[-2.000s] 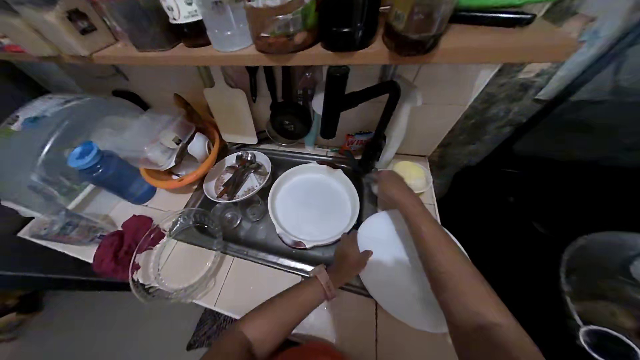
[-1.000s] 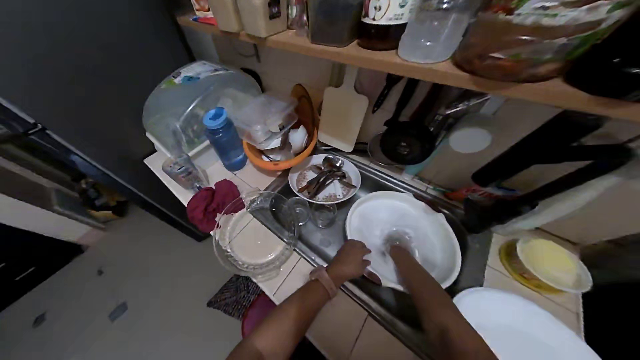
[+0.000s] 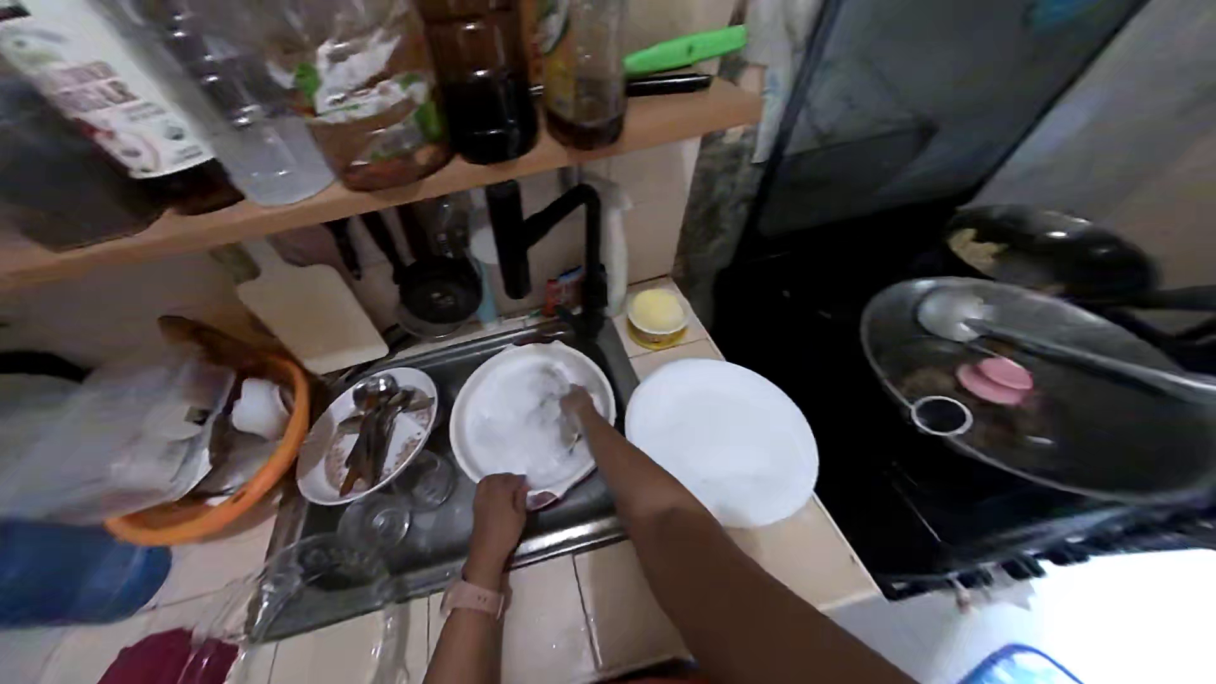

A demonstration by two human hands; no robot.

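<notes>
A round white dish (image 3: 518, 418) with handles lies in the steel sink (image 3: 565, 537), its inside covered with suds. My left hand (image 3: 501, 518) grips its near rim. Inside the dish, my right hand (image 3: 578, 410) is pressed to the suds; a blurred, greyish scrubber (image 3: 546, 399) seems to be under its fingers. Left of the dish, a white oval bowl (image 3: 328, 446) holds spoons and other cutlery (image 3: 375, 432), with clear glasses (image 3: 427, 480) beside it. A large white plate (image 3: 722, 442) rests on the counter right of the sink.
A black faucet (image 3: 594, 256) stands behind the sink, near a small tub (image 3: 657, 313) with a yellow top. An orange basin (image 3: 285, 456) of dishes is at left, by a clear glass dish (image 3: 389, 632). Bottles line the wooden shelf (image 3: 380, 199) above. A large wok (image 3: 1073, 446) sits on the stove.
Two seconds ago both hands were at the large white plate; now they are on the round dish, which has gained suds. The view has swung left and back right.
</notes>
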